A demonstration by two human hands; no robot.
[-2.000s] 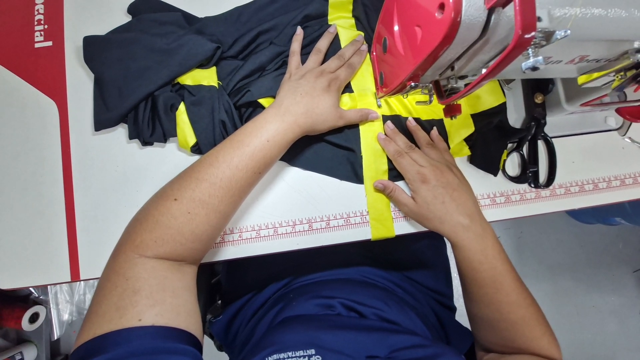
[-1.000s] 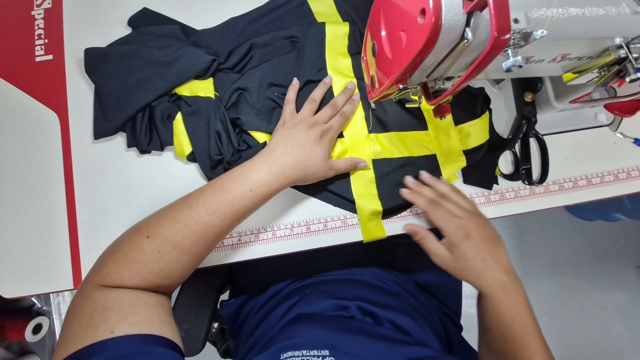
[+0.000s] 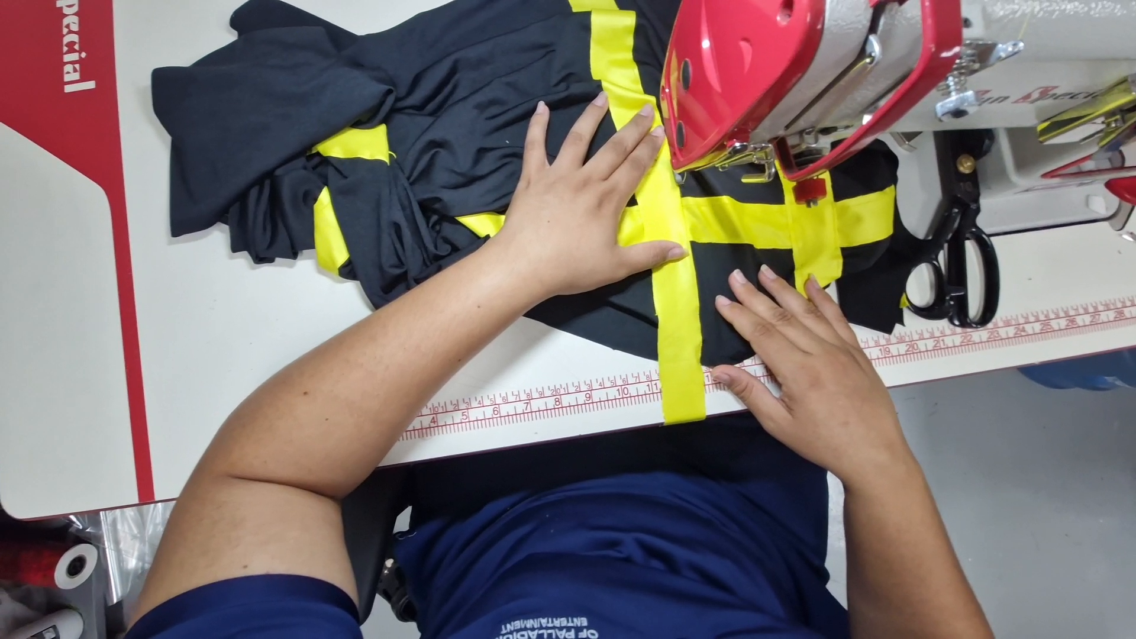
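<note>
A black fabric garment (image 3: 461, 98) with yellow strips lies under the head of a red and white sewing machine (image 3: 745, 80). My left hand (image 3: 577, 213) rests flat on the garment, fingers spread, its fingertips and thumb on a long yellow strip (image 3: 679, 328). That strip crosses another yellow band (image 3: 741, 222), and its near end lies over the table's printed ruler. My right hand (image 3: 799, 364) is on the right side of the garment, fingertips touching black cloth and the end of a short yellow strip (image 3: 815, 240), thumb near the long strip. Neither hand grips anything.
Black-handled scissors (image 3: 958, 257) lie right of the garment, beside the machine's base. A red printed ruler (image 3: 1012, 333) runs along the near edge of the white table (image 3: 62, 355). Rolls (image 3: 75, 565) are at the lower left, below the table's level.
My right hand was on the cloth beside the long strip, then moved right, and now touches the cloth near the short strip. My left hand stays on the garment.
</note>
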